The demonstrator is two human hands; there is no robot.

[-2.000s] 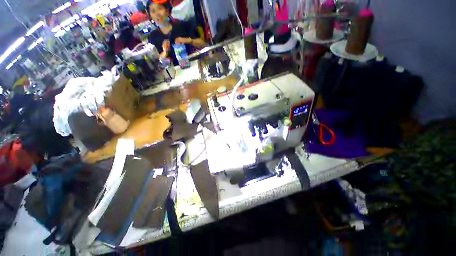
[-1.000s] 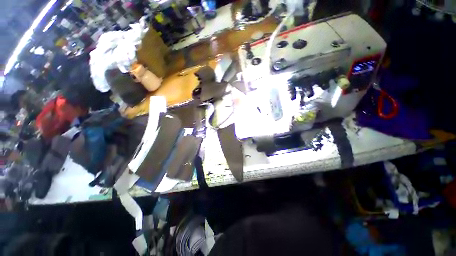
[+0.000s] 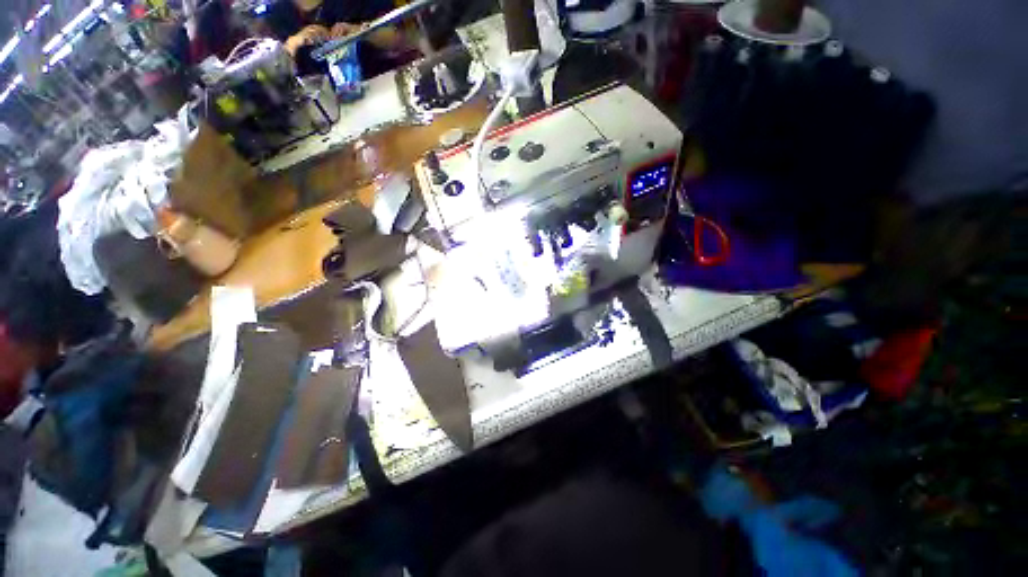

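Neither of my hands is in the picture. The white sewing machine (image 3: 564, 169) with red trim stands on the white table (image 3: 541, 400), its lamp glaring over the needle area. A pointed brown-grey piece (image 3: 437, 381) lies left of the needle area, its tip towards the front edge. Long brown-grey panels (image 3: 250, 406) lie further left, layered with a white strip (image 3: 216, 383) and blue pieces. A crumpled brown-grey heap (image 3: 372, 250) lies behind them.
Red-handled scissors (image 3: 710, 241) lie on purple cloth (image 3: 750, 242) at the right. A dark strap (image 3: 647, 325) crosses the table edge. A box with white cloth (image 3: 124, 203) stands far left. A scrap bin (image 3: 789, 389) is below the table. A person's hands (image 3: 321, 40) show at the top.
The view has swung between frames, and more of the floor at the right now shows. The pieces and the machine have not visibly moved on the table.
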